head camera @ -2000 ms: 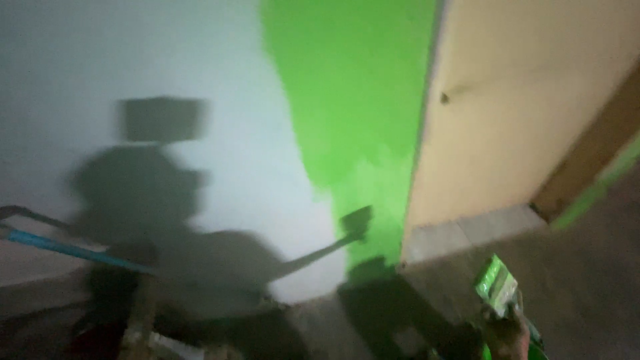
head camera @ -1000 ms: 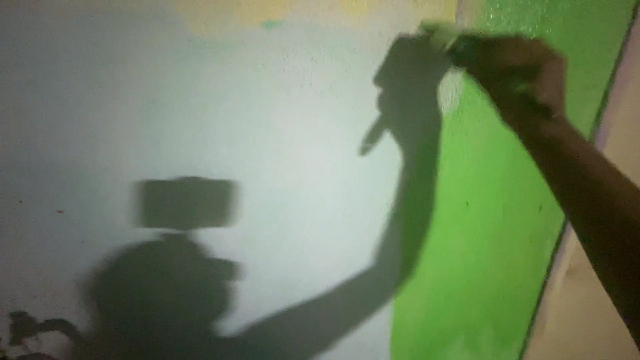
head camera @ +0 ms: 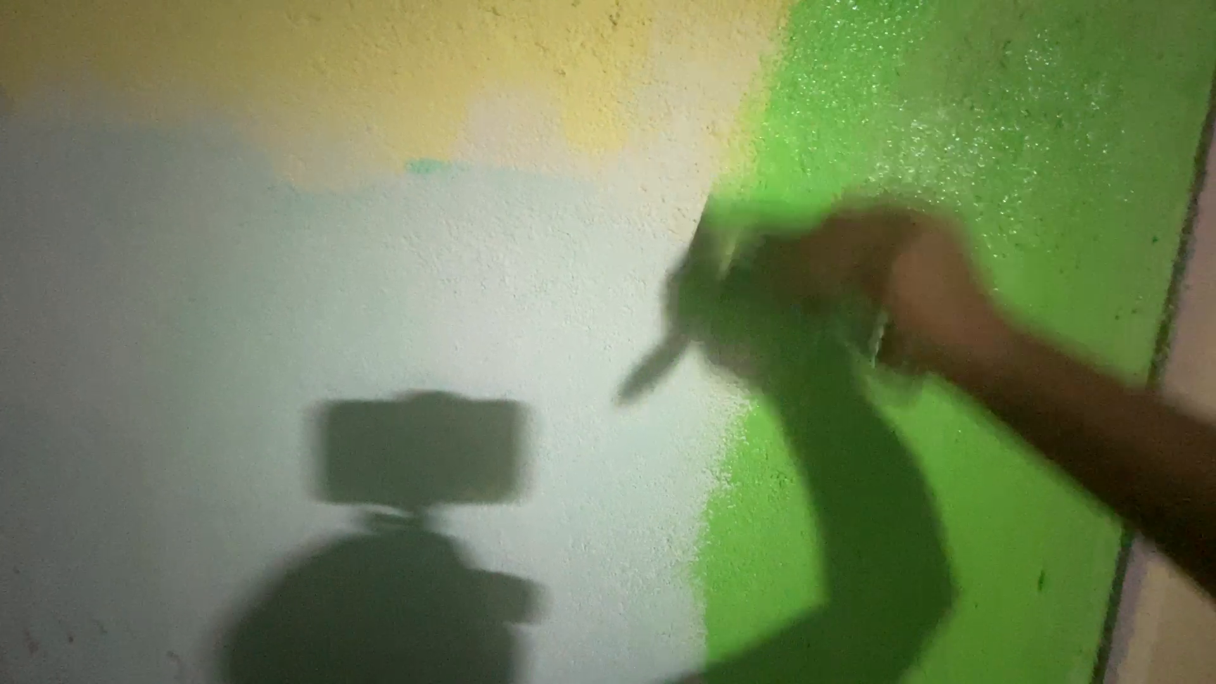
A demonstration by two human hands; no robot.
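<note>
My right hand (head camera: 883, 261) is shut around a paintbrush (head camera: 760, 223), blurred by motion, whose green bristle end lies at or close to the wall. The arm reaches in from the right edge. Around the hand is bright green paint (head camera: 855, 142), glossy and wet-looking above it. To the left the wall (head camera: 551, 342) is pale grey-white, with a ragged border against the green. My left hand is out of the picture.
Yellow paint (head camera: 313, 66) runs across the upper left, with a small teal mark (head camera: 427, 167) below it. Shadows of my head, the camera and my arm fall on the wall. A dark vertical edge (head camera: 1164, 332) bounds the green at right, beside a beige surface (head camera: 1178, 608).
Two seconds ago the brush was low at the right, near the floor; a second ago my right hand was raised to the wall. The view has swung up from the floor.
</note>
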